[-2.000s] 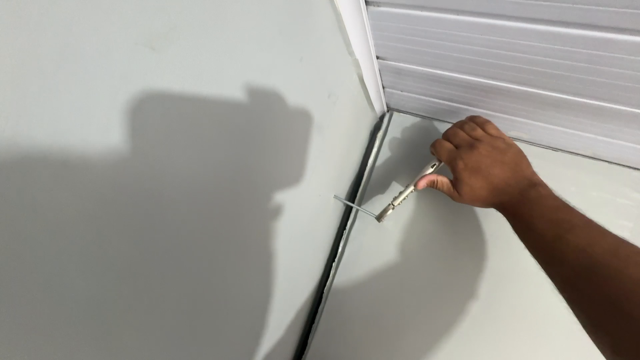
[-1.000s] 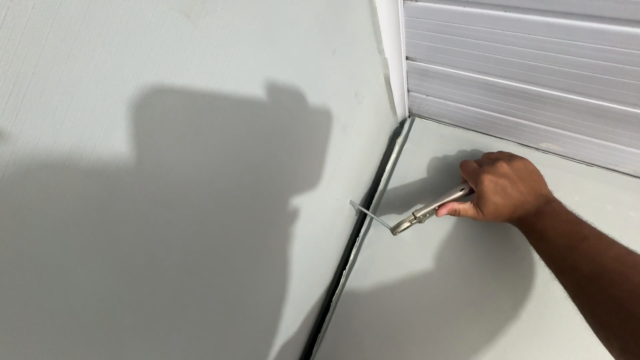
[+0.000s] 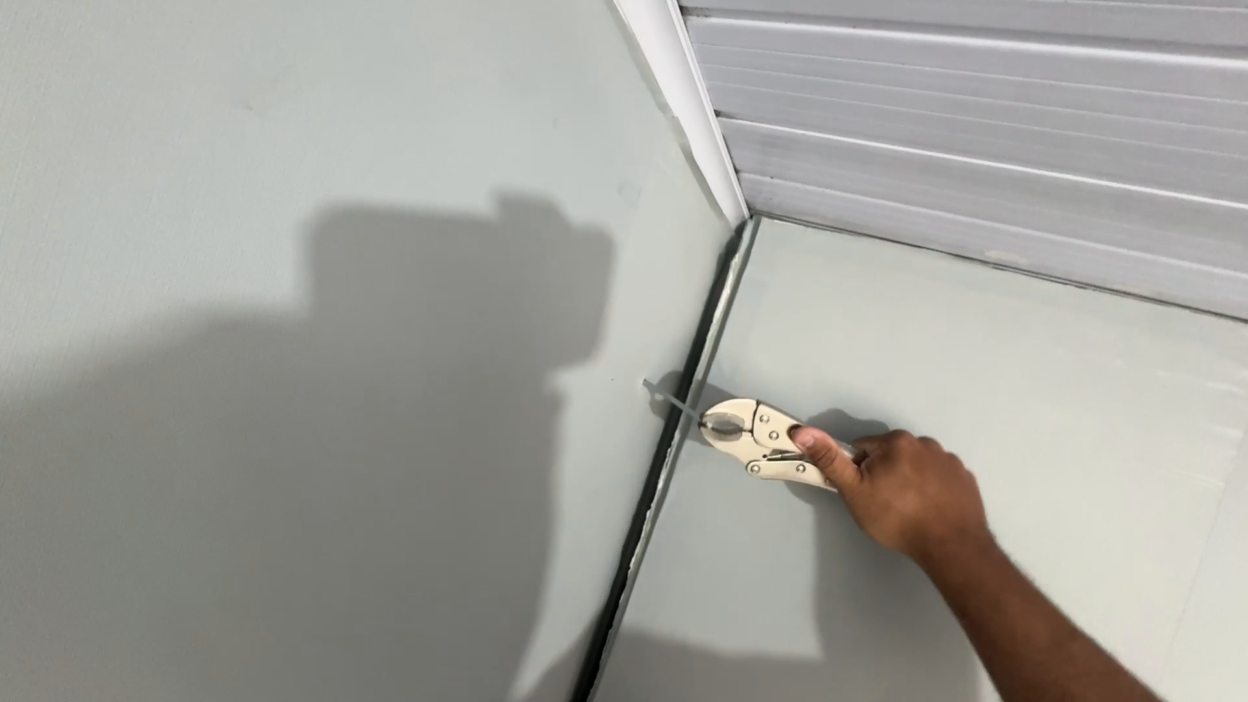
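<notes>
My right hand (image 3: 907, 487) is closed around the handles of metal locking pliers (image 3: 770, 439), its thumb on the upper side. The pliers' jaws grip one end of a thin metal rod, perhaps a screw or nail (image 3: 673, 400). This rod spans the dark gap at the corner, and its far end meets the left wall panel (image 3: 624, 292). The pliers lie in front of the right wall panel (image 3: 877, 322), with their flat side facing the camera. My left hand is out of view.
A dark gap with a rough-edged strip (image 3: 648, 507) runs down between the two panels. Above is a ribbed white plastic ceiling (image 3: 975, 117), bordered on the left by white trim (image 3: 687, 97). Shadows fall over both walls.
My right hand has turned the pliers: their narrow edge faced the camera before, and their flat side shows now. The hand has gone from above the jaws to lower than them.
</notes>
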